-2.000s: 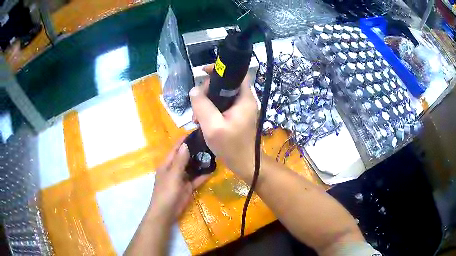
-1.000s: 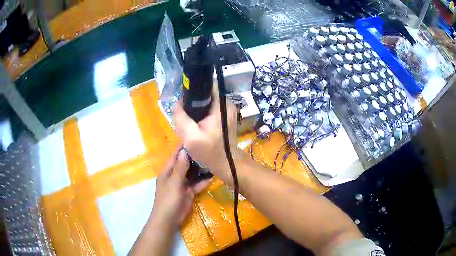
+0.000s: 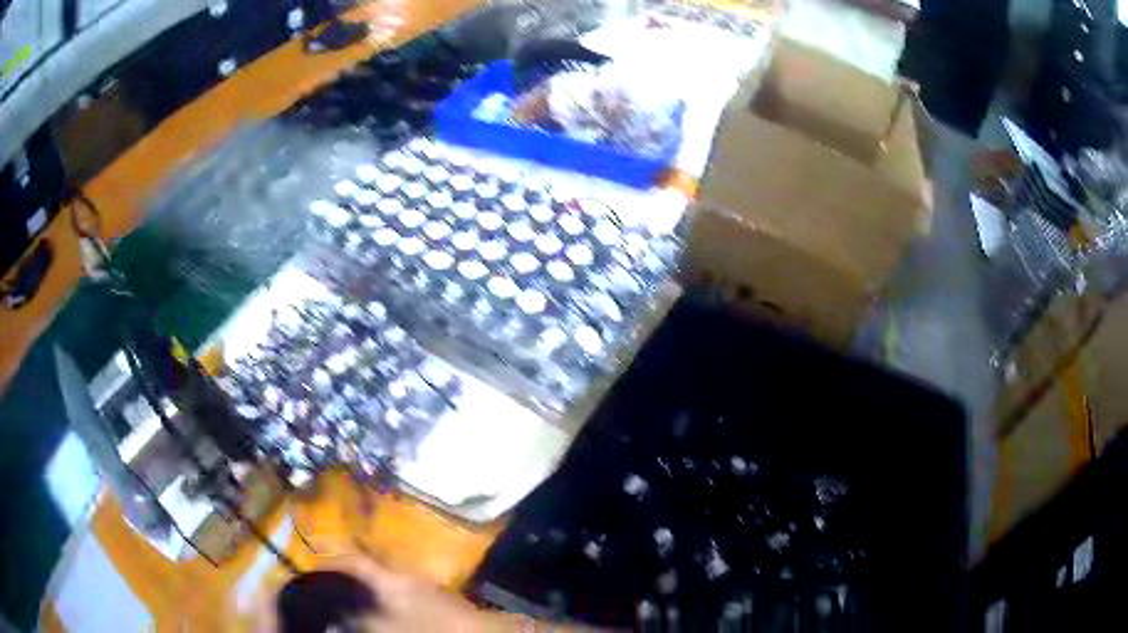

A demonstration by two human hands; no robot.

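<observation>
A blurred hand, which looks like my right hand [image 3: 414, 603], is cut off by the bottom edge. Its fingers are against a round black housing [image 3: 324, 602] and appear to hold it. My left hand cannot be made out. The electric screwdriver [image 3: 186, 390] is a blurred dark shape at the left, beside the pale screw feeder [image 3: 186, 505], with no hand seen on it. The pile of small wired motors [image 3: 328, 383] lies behind the hand on a white sheet [image 3: 482, 455].
A blister tray [image 3: 495, 254] of round silver-white parts lies behind the pile, with a blue bin [image 3: 557, 148] beyond. A black tote [image 3: 767, 458] with scattered silver pieces is at the right, before a brown carton [image 3: 804, 186]. A clear bag [image 3: 105, 433] stands at left.
The view has swung right, bringing the tote and carton in. The right hand has let go of the screwdriver and is now at the black housing. The left hand has dropped out of sight.
</observation>
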